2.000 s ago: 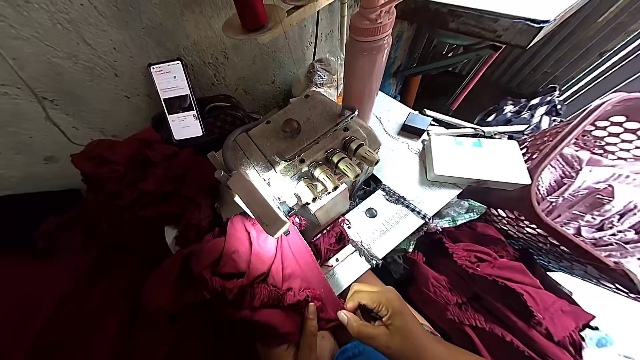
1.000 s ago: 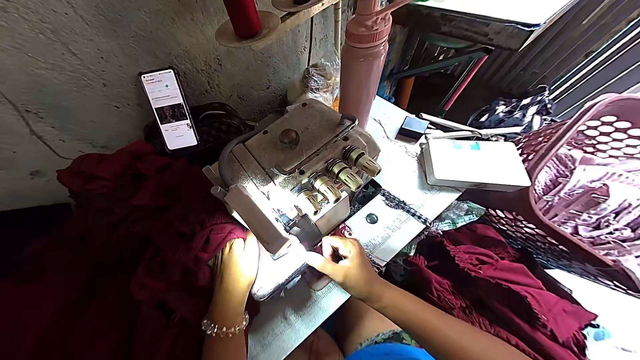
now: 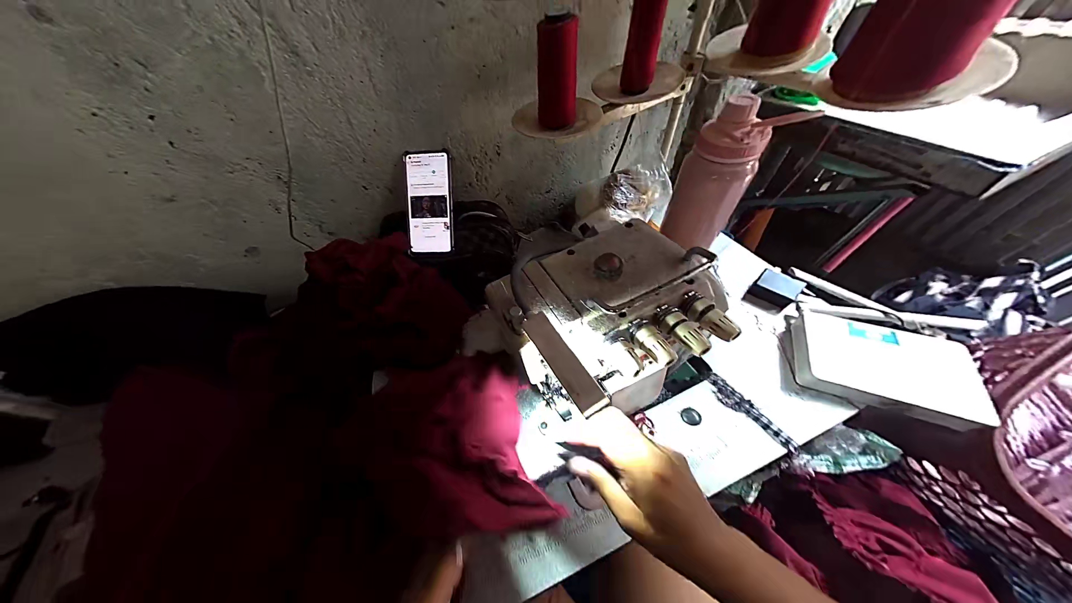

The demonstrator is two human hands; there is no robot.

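Observation:
An overlock sewing machine (image 3: 620,285) stands at the centre, its lamp lighting the needle area. Beside its front plate is my right hand (image 3: 641,477), thumb and fingers close together near a small dark thing; whether it is held cannot be told. A maroon cloth (image 3: 469,452), partly blurred, lies bunched left of the needle area and falls into shadow. Low in the view, a bit of my left hand (image 3: 444,574) shows at the cloth's lower edge; the rest is hidden in the dark, so its grip is unclear.
Maroon thread cones (image 3: 557,75) stand on holders behind. A phone (image 3: 429,203) leans near the wall. A pink bottle (image 3: 712,180) is behind the machine. To the right are a white box (image 3: 892,368), more maroon cloth (image 3: 888,536) and a pink plastic basket (image 3: 1013,452).
My left hand has left the machine's front plate and is lower down. Maroon cloth now extends beside the plate, where the plate lay bare a second ago. The view has swung up and left.

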